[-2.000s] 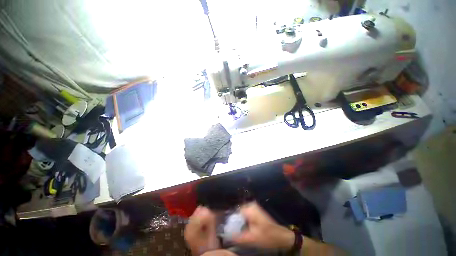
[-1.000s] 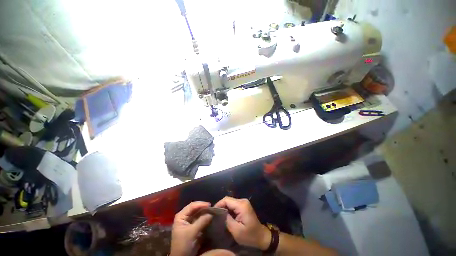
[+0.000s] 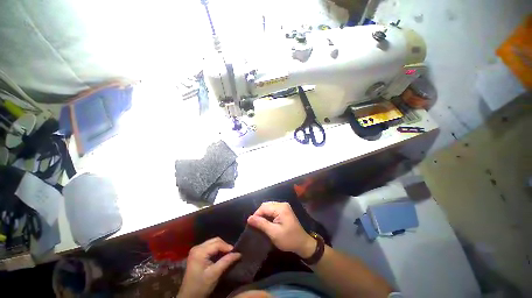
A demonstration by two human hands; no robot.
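Note:
A dark grey-brown fabric flap [image 3: 249,251] hangs over my lap, below the table's front edge. My left hand [image 3: 209,262] pinches its left edge between thumb and fingers. My right hand [image 3: 281,228] pinches its top right corner. The flap is spread between the hands, dark side up. A loose crossed pile of dark grey textured flaps [image 3: 204,171] lies on the table just above my hands. A stack of pale grey flaps [image 3: 92,208] lies near the table's left front edge.
The white sewing machine [image 3: 326,64] stands at the back. Black shears [image 3: 309,119] lie by its bed, with a black tray device [image 3: 376,116] and small red-black snips [image 3: 411,129] to the right. Tools are heaped far left [image 3: 29,224]. A light blue box [image 3: 394,218] is lower right.
The small bunched piece is now opened out into a flat dark flap. My right hand has moved up and the hands are farther apart. The whole view has shifted.

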